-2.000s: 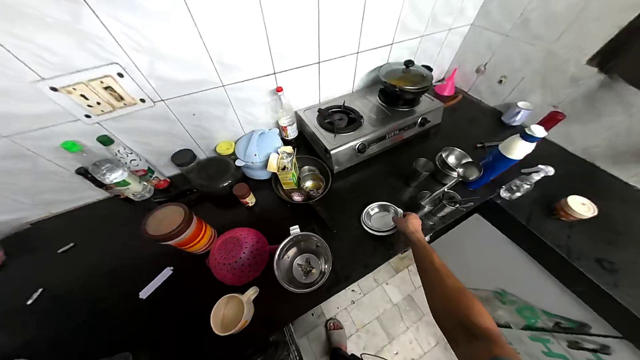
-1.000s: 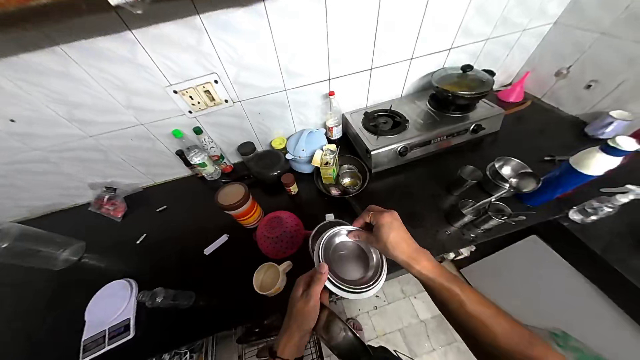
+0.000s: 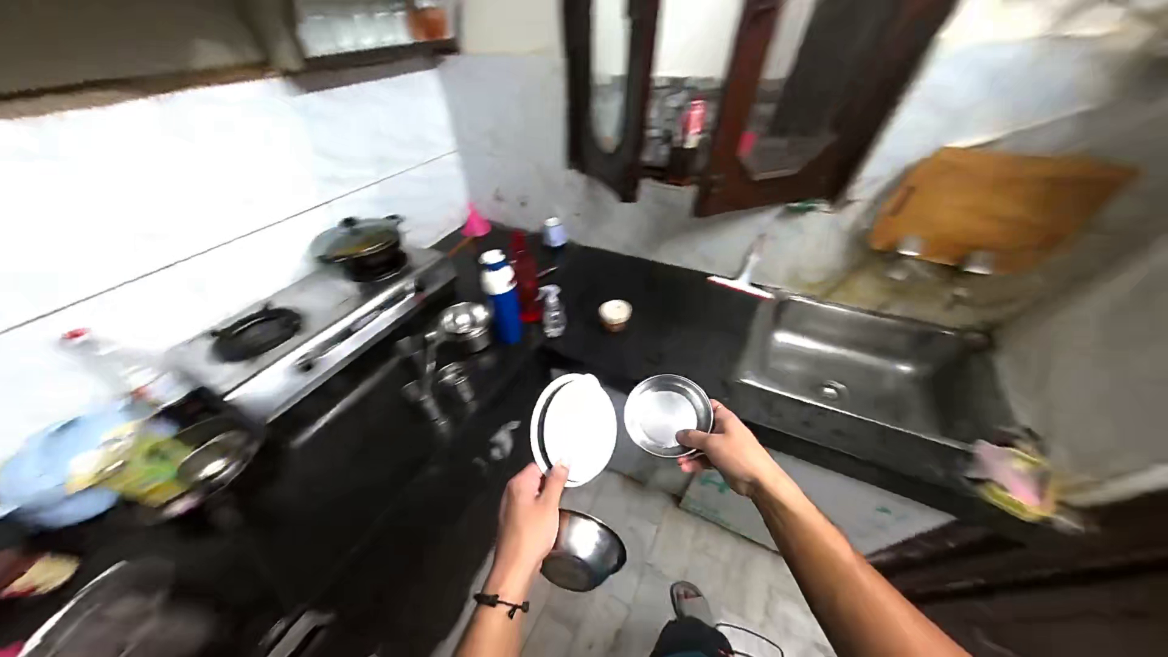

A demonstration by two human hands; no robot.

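My left hand [image 3: 534, 511] grips the lower rim of a white oval plate or shallow dish [image 3: 584, 429], thumb on its face. Beneath it, by my left wrist, a steel bowl [image 3: 584, 552] shows over the floor; whether my fingers hold it too is hidden. My right hand [image 3: 730, 449] holds a round, shallow steel bowl [image 3: 668, 415] by its right rim, thumb inside. The bowl and the white plate are side by side with a narrow gap between them, both in the air in front of the counter edge.
A gas stove [image 3: 319, 328] with a lidded pot [image 3: 360, 245] stands left. Steel vessels [image 3: 465, 324], a blue bottle [image 3: 502, 297], a spray bottle [image 3: 552, 310] and a small tub [image 3: 615, 315] stand on the black counter. A steel sink [image 3: 849, 365] lies right, below open cabinet doors [image 3: 766, 109].
The view has swung right to the sink. The stacked dishes that both hands held together are now apart, the steel bowl in my right hand and the white plate in my left.
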